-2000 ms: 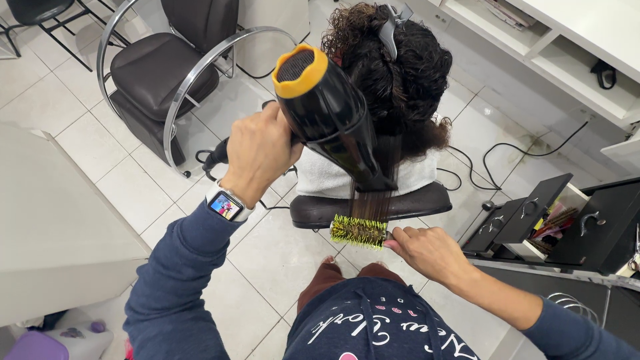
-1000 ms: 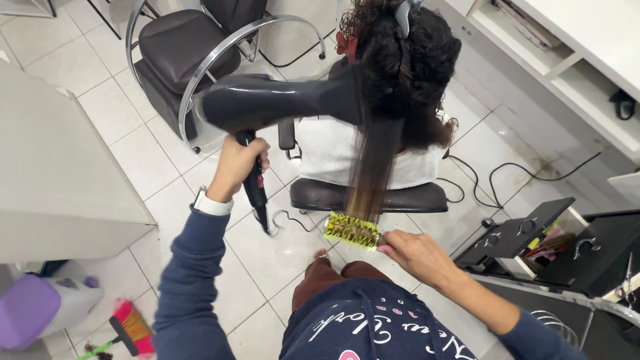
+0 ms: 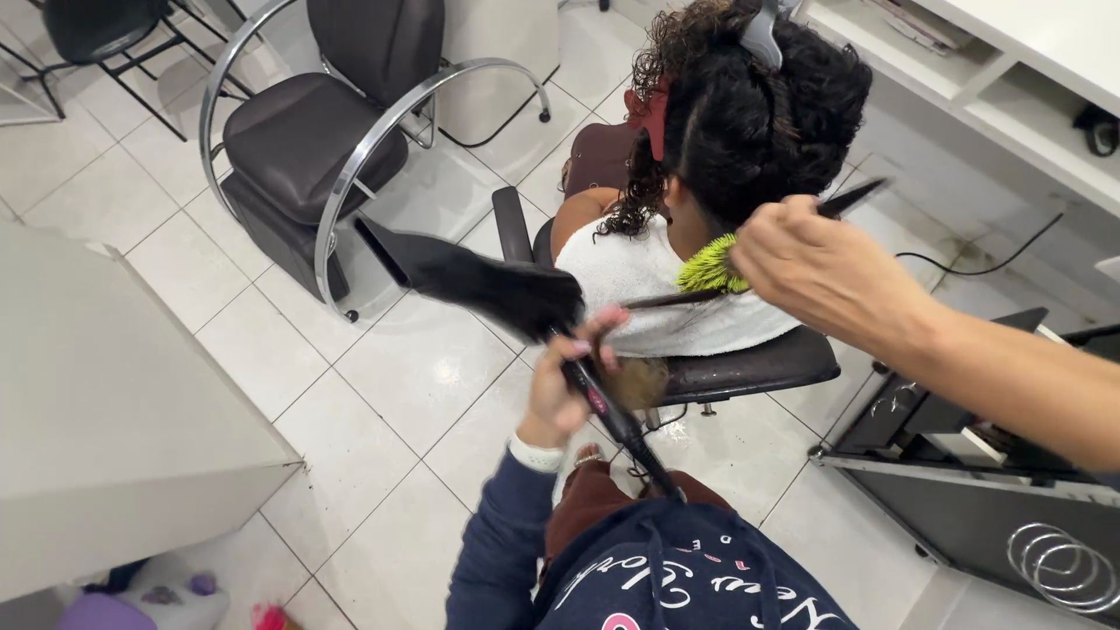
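Note:
My left hand is on the handle of a black hair dryer, whose nozzle points to the upper left. Between my left fingers and the brush stretches a strand of dark hair, its lighter ends blurred below my fingers. My right hand grips a round brush with yellow-green bristles close to the seated person's neck; a dark pointed handle sticks out past my knuckles. The person's dark curly hair is partly pinned up with a grey clip. A white towel covers their shoulders.
A salon chair with chrome arms stands at the upper left. The person sits on a dark chair. White shelves are at the upper right, a black trolley at the lower right, and a pale cabinet at the left.
The brush has moved from the hair ends up to the neck with my right hand. The dryer has swung round, its nozzle now away from the hair. My left fingers have come to the strand.

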